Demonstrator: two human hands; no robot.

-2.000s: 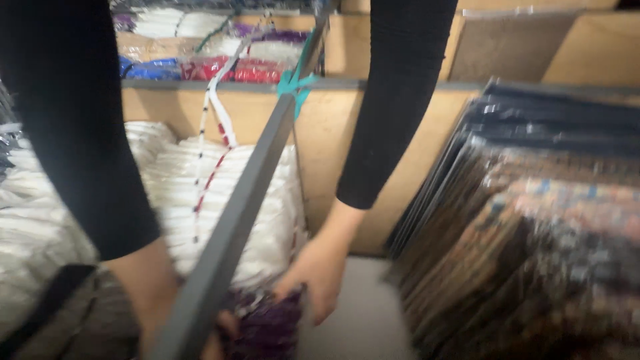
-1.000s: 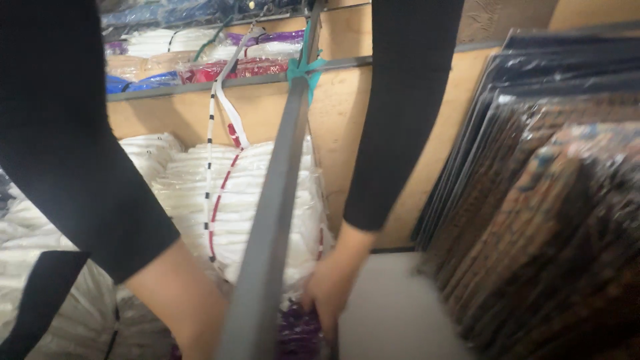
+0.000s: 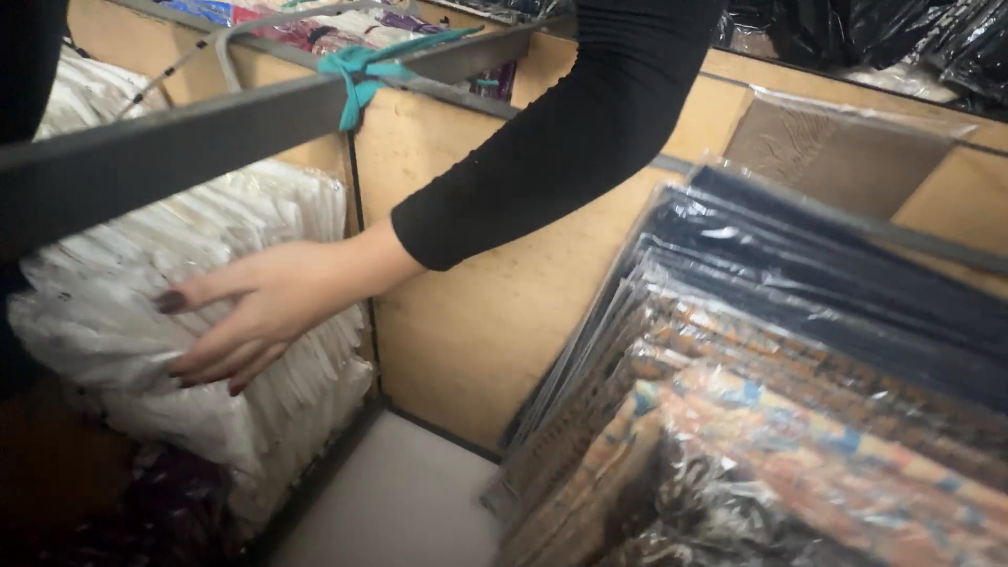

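Observation:
My right hand (image 3: 264, 303), in a black sleeve, lies with spread fingers against a stack of white items in clear plastic bags (image 3: 291, 394) in a bin on the left. My left hand is hidden; only a dark sleeve (image 3: 31, 63) shows at the left edge. Below the white stack, a dark purple item in plastic wrapping (image 3: 177, 496) sits in shadow at the lower left. A grey metal bar (image 3: 181, 150) crosses above the white stack, with a teal strip of cloth (image 3: 358, 75) tied around it.
Plastic-wrapped patterned cloth items (image 3: 787, 425) and dark blue ones (image 3: 827, 268) lean in a row at the right. A wooden partition (image 3: 472, 299) stands between them and the white stack. More wrapped goods, red ones (image 3: 291, 31) and black ones (image 3: 819, 39), lie in compartments beyond.
My right hand has left the purple item and now rests against the white stack. My left hand has gone out of sight. The view has swung strongly, tilting the bar.

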